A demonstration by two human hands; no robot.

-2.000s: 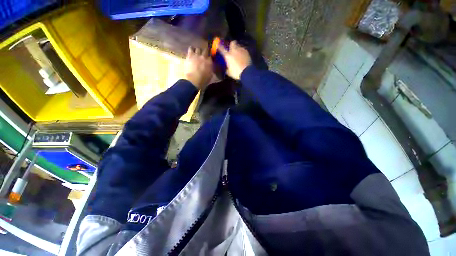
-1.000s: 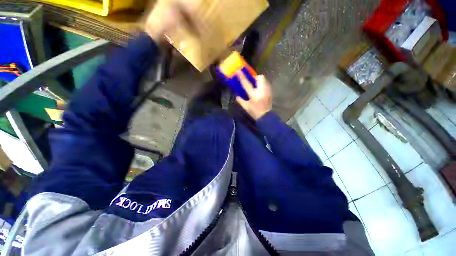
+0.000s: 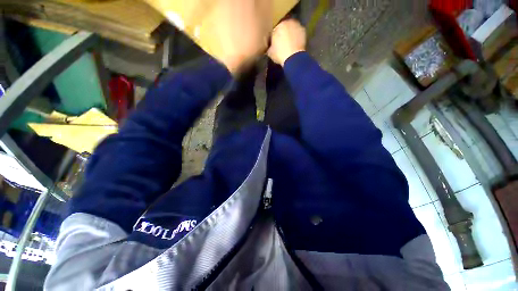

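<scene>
A brown cardboard carton (image 3: 196, 21) is at the top edge of the head view, and its upper part is cut off. My left hand (image 3: 241, 37) is blurred and lies against the carton's near face; its fingers are hard to make out. My right hand (image 3: 288, 41) is at the carton's right lower edge with its fingers curled. What my right hand holds, if anything, is hidden. The tape dispenser is not visible.
At left are a grey curved metal frame (image 3: 42, 71), a green surface, a red object (image 3: 120, 94) and loose cardboard pieces (image 3: 76, 131). At right are pipes (image 3: 434, 170) over white tiles, a box of shiny bags (image 3: 423, 59) and a red box (image 3: 451, 23).
The view has shifted. The carton and both hands are now at the top edge. The orange and blue tape dispenser seen in my right hand earlier no longer shows. The yellow bin has left the view.
</scene>
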